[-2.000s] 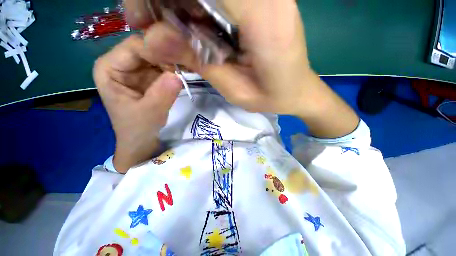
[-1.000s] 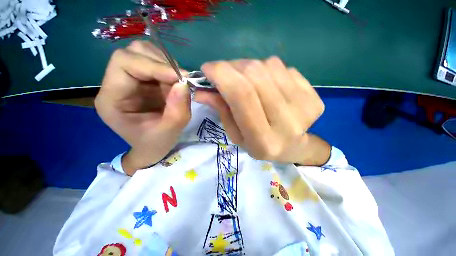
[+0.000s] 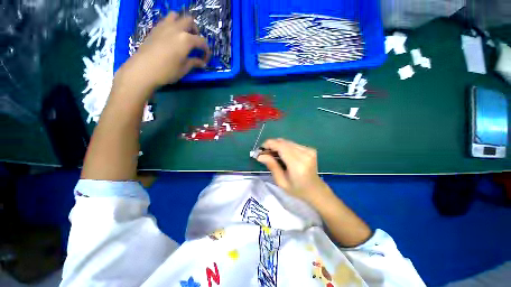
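Observation:
My left hand (image 3: 171, 53) is over the left blue tray (image 3: 236, 39), fingers curled above the small dark metal parts (image 3: 215, 28); whether it grips one is hidden. My right hand (image 3: 294, 165) is at the table's front edge. Its fingertips hold a thin silver rod (image 3: 259, 134) with a white tab (image 3: 255, 153) at its lower end. A dark tool (image 3: 275, 158) shows in the same palm. The red lead pile (image 3: 246, 116) lies just beyond it.
The right blue tray (image 3: 385, 33) holds silver rods (image 3: 314, 42). Assembled pieces (image 3: 354, 87) lie below it. A white strip pile (image 3: 98, 84) and black case (image 3: 64, 126) are at left. White pieces (image 3: 406, 72) and a pale blue scale (image 3: 489, 120) are at right.
The view has shifted to show more of the table. My hands have parted: the left moved up to the left tray, the right stays near the table edge with the rod and tool.

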